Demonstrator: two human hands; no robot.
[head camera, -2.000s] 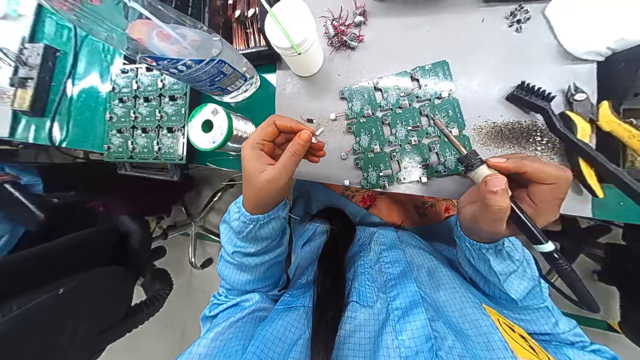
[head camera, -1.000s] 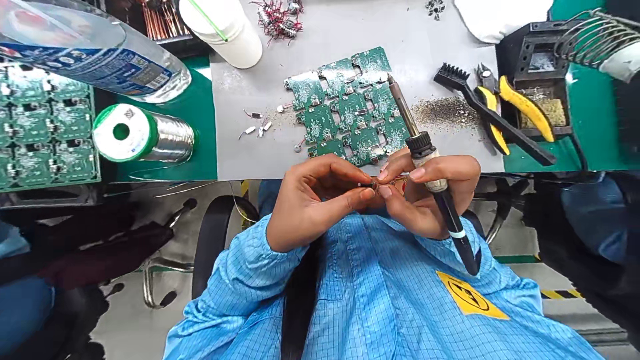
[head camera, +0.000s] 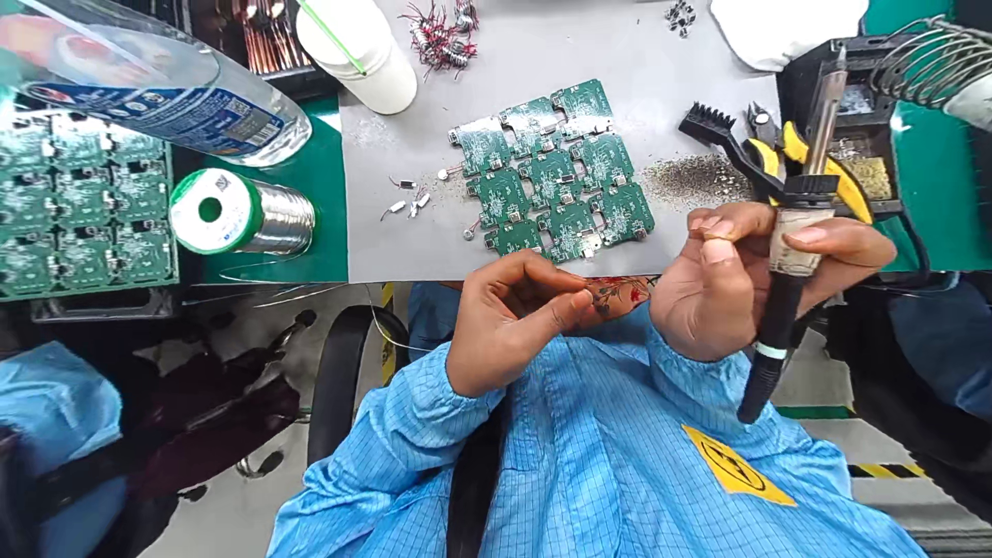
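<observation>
My right hand grips a soldering iron, its tip pointing up and away from me; the thumb and a fingertip of that hand are pinched together, with nothing plain between them. My left hand is below the mat's near edge, thumb and forefinger nearly meeting; whether something tiny is between them I cannot tell. Beyond it a panel of green circuit boards lies on the grey mat. Small wired components lie left of the panel, beside a small round part with leads.
At left stand a solder wire spool, a plastic bottle and a white cup, near a second board panel. Wired parts lie behind. At right are a black brush, yellow-handled cutters and a coiled iron holder.
My hands, together one second ago, are now apart, the right one with the iron moved to the right. Two seconds ago my left hand held a small part beside the board panel.
</observation>
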